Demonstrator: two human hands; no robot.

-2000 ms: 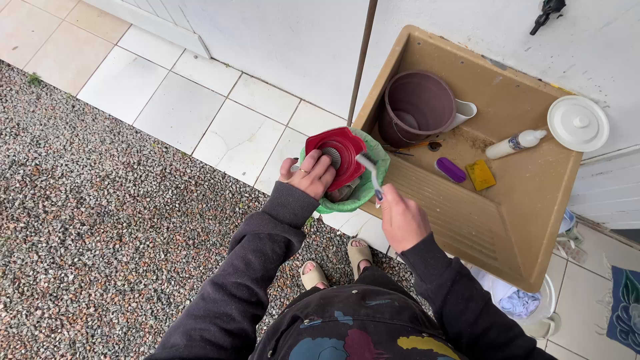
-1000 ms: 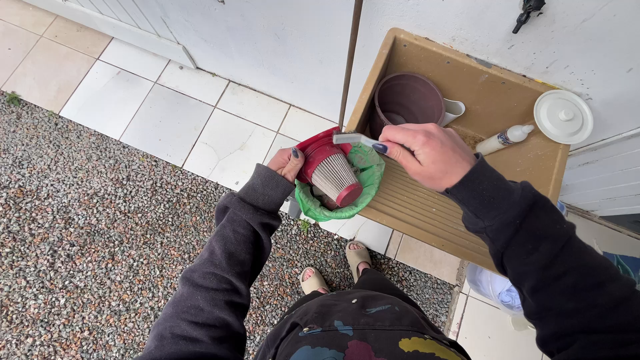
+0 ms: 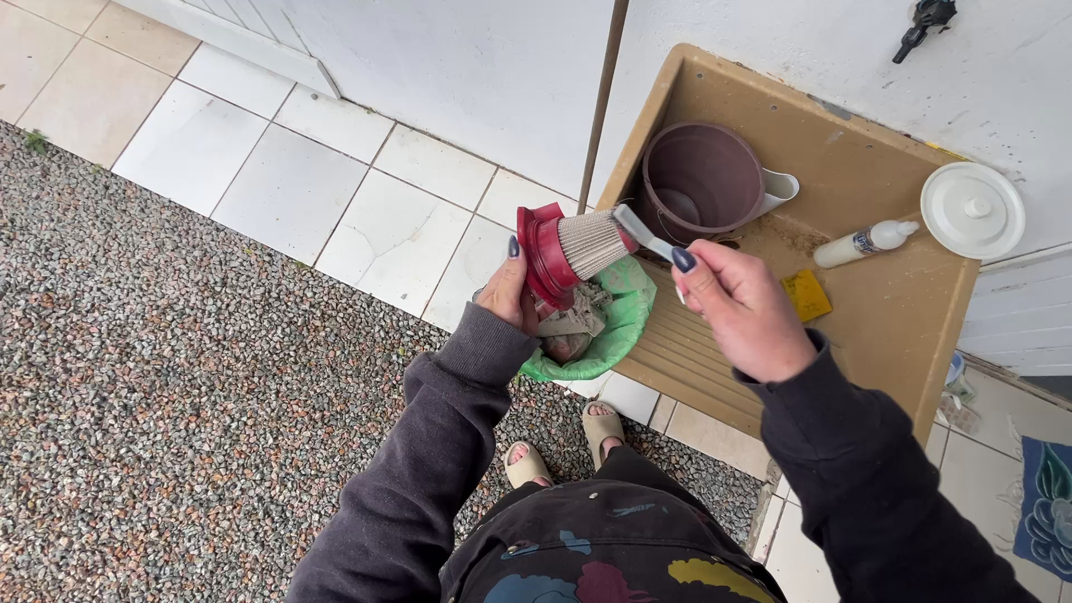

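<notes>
My left hand (image 3: 509,289) grips the red plastic rim of a pleated cone filter (image 3: 586,243), which lies sideways with its narrow end to the right. In my right hand (image 3: 737,301) is a small grey-handled brush (image 3: 643,232); its head touches the filter's narrow end, and its bristles are hard to make out. Just below the filter is a bin lined with a green plastic bag (image 3: 634,322), with grey dusty waste (image 3: 586,316) in it.
A tan utility sink (image 3: 871,167) on the right holds a brown bucket (image 3: 703,176), a white bottle (image 3: 863,244) and a yellow sponge (image 3: 806,295). A white lid (image 3: 972,209) rests at its right edge. A thin pole (image 3: 603,100) leans behind the bin.
The filter has turned from pointing down over the bin to lying sideways above it. The brush has moved from the filter's rim side to its narrow end.
</notes>
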